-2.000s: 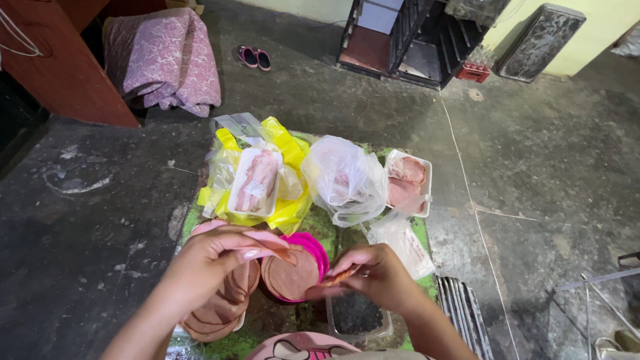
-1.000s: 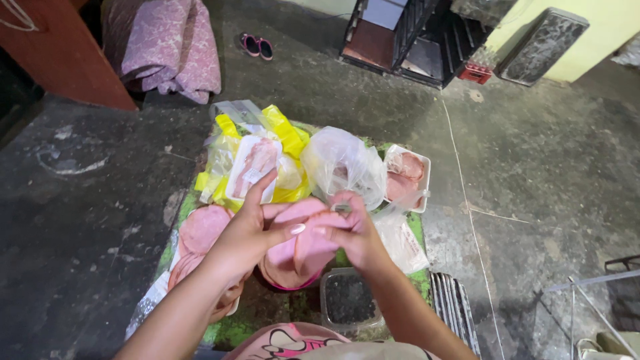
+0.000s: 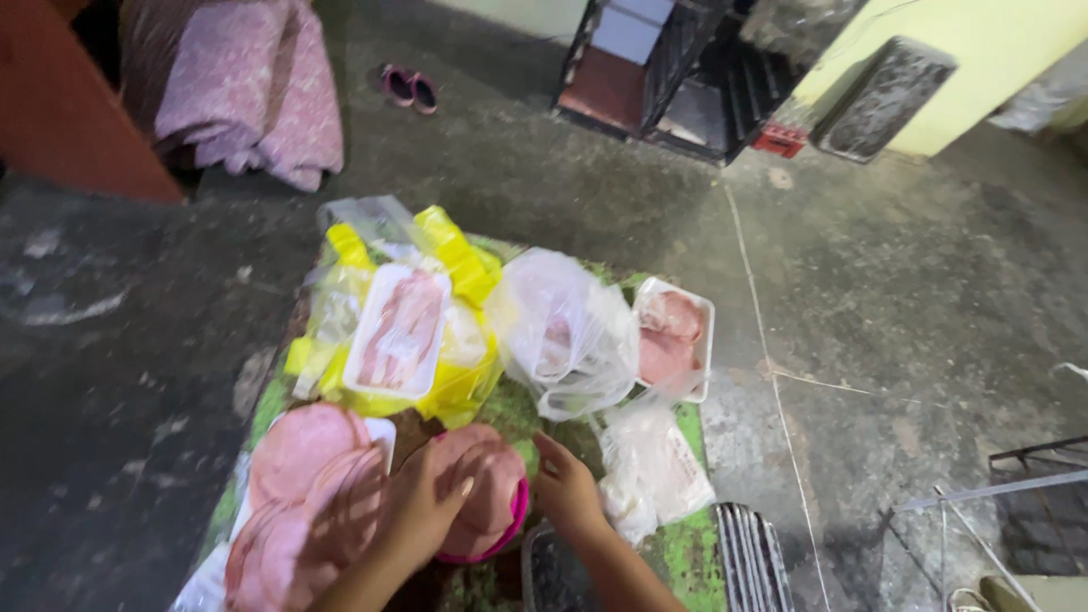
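Observation:
Round slices of pink lunch meat (image 3: 484,484) lie in a bright pink bowl (image 3: 512,531). My left hand (image 3: 425,506) rests at the bowl's left side, its thumb over the slices; whether it grips one is unclear. My right hand (image 3: 565,484) is just right of the bowl, fingers apart and holding nothing. More sliced meat (image 3: 306,501) is spread over a white foam tray (image 3: 382,433) at the left. Beyond the bowl are a wrapped tray of meat strips (image 3: 399,331) on a yellow plastic bag (image 3: 463,382), a translucent bag (image 3: 565,331) and another meat tray (image 3: 671,340).
The low green table (image 3: 693,544) also holds a white plastic packet (image 3: 659,467) and a dark container (image 3: 552,565) near me. A ridged metal object (image 3: 752,552) is beside its right edge. Shoes (image 3: 408,89), a draped pink cloth (image 3: 246,93) and a black rack (image 3: 654,76) stand farther off.
One second ago both hands were together over the bowl with meat slices between them. They have moved apart, the right one to the right, and slices now lie in the bowl.

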